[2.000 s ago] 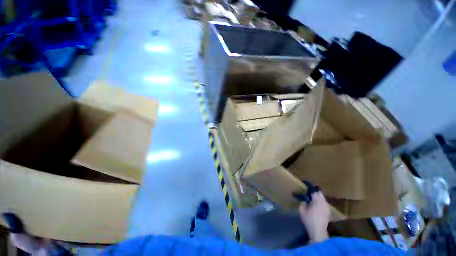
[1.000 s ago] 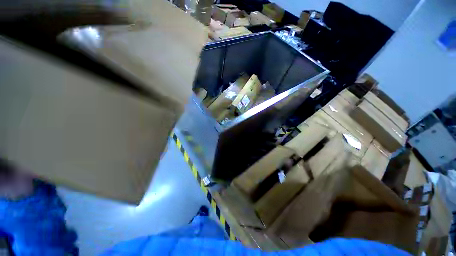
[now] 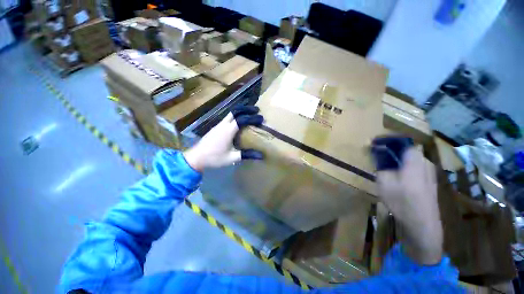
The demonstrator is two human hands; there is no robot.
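Observation:
A brown cardboard carton (image 3: pixel 313 138) with a raised flap, a white label, black printing and a dark line along its near edge is in front of me, over the grey bin (image 3: pixel 244 198). My left hand (image 3: pixel 227 140), with black finger cots, grips the carton's near left corner, fingers on top and thumb lower on the side. My right hand (image 3: pixel 405 186), blurred, is at the carton's right side with its dark fingertips against the cardboard. Whether it grips is unclear. The carton hides much of the bin's opening.
Other cartons (image 3: pixel 195 103) stand behind and left of the bin. Opened cartons (image 3: pixel 477 229) lie at the lower right. Yellow-black tape (image 3: pixel 224 229) runs along the floor beside the bin. Stacked cartons (image 3: pixel 92 40) stand at the far left, and dark covered stacks (image 3: pixel 345 28) at the back.
The view has swung. The large carton from the left side now lies over the grey bin, with both hands at it. The bin's inside, visible one second ago, is now mostly covered.

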